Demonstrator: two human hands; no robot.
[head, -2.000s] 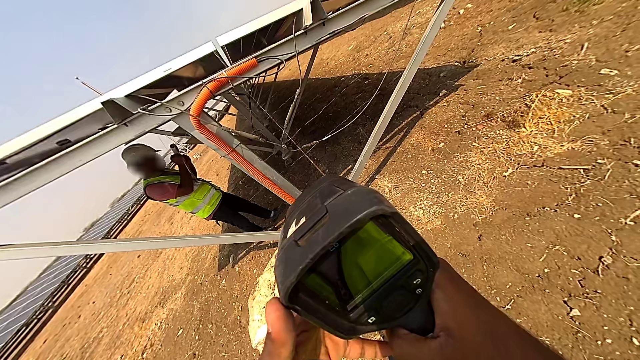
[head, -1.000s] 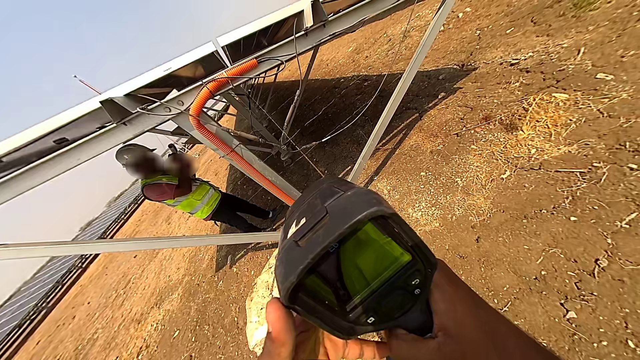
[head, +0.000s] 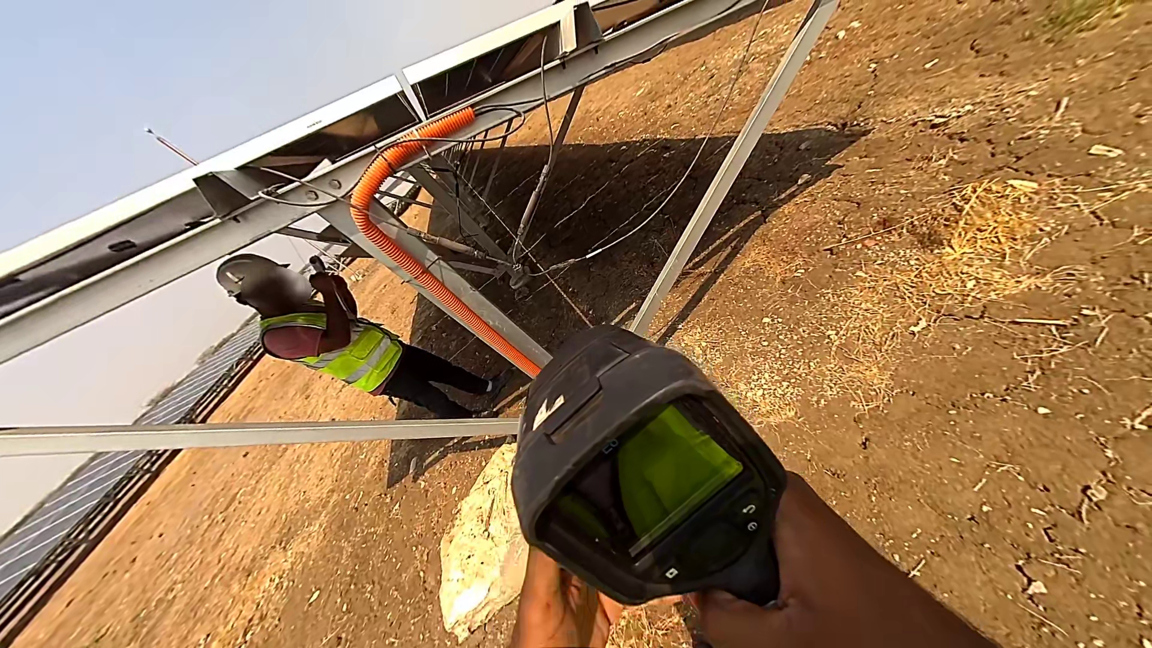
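A black handheld device with a screen (head: 648, 468), which looks like a thermal imaging camera, fills the lower middle of the view. Its screen glows green, with small buttons below it. My right hand (head: 765, 594) grips its handle from the right, and the forearm runs to the lower right edge. My left hand (head: 560, 603) is under the device's lower left side, fingers partly hidden; whether it bears on the device is unclear. Beyond the device, an orange corrugated conduit (head: 409, 261) curves over a metal beam and runs down a strut.
Metal struts (head: 738, 171) of a solar panel frame (head: 180, 243) stand ahead, with hanging cables. A person in a helmet and yellow vest (head: 360, 355) stands beyond at left. A pale rock-like lump (head: 481, 540) lies on dry soil. More solar panels (head: 54, 540) line the far left.
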